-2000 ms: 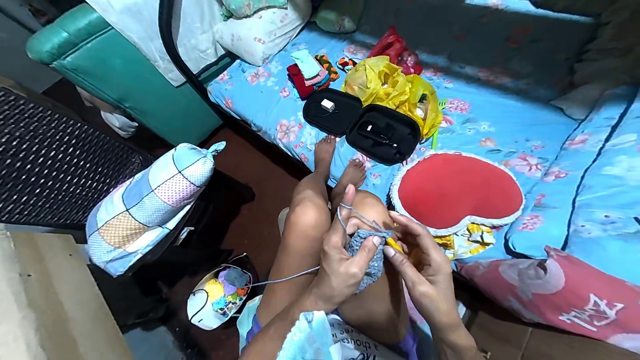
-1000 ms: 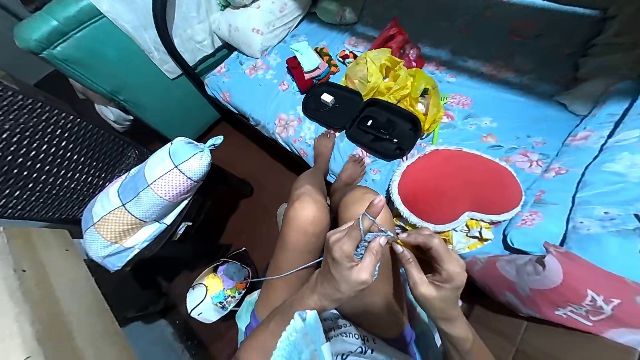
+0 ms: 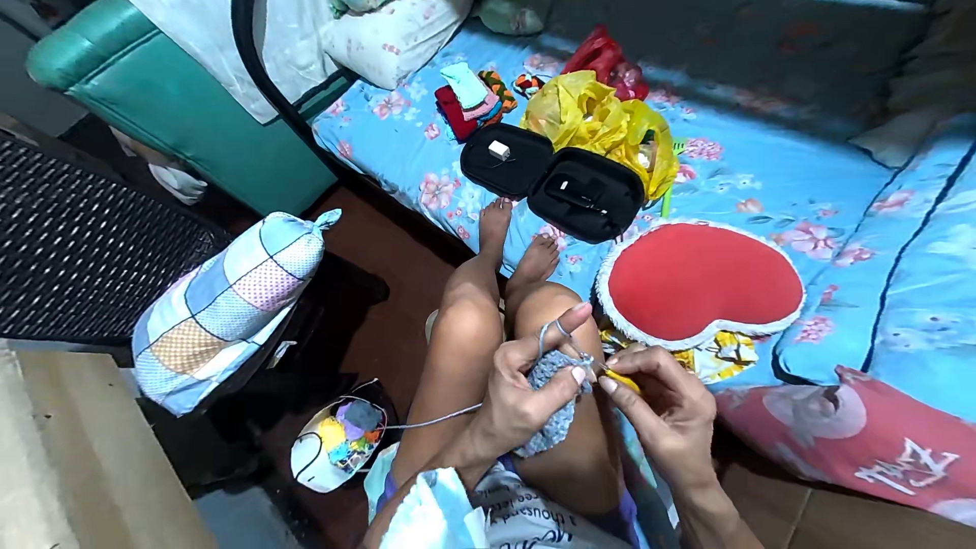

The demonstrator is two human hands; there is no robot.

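Observation:
My left hand (image 3: 526, 385) pinches a piece of grey-blue crochet work (image 3: 553, 423) above my lap, its index finger raised with yarn looped around it. In my right hand (image 3: 663, 404) is a crochet hook with a yellow handle (image 3: 624, 380), its tip at the upper edge of the crochet work. A strand of grey yarn (image 3: 435, 418) runs from my left hand across my thigh to a white container (image 3: 324, 474) of many-coloured yarn at the lower left.
On the bed with a blue floral sheet (image 3: 396, 152) lie an open black case (image 3: 587, 194), yellow plastic bags (image 3: 587, 114), folded knitted pieces (image 3: 465, 107) and a red heart-shaped cushion (image 3: 701, 282). A patchwork bolster (image 3: 229, 305) stands left, a pink pillow (image 3: 854, 442) right. Cardboard (image 3: 91, 457) fills the lower left.
My left index finger has lifted and straightened, with the yarn still around it. More of the crochet work shows below my left hand than one second ago. My right hand stays beside it with the hook.

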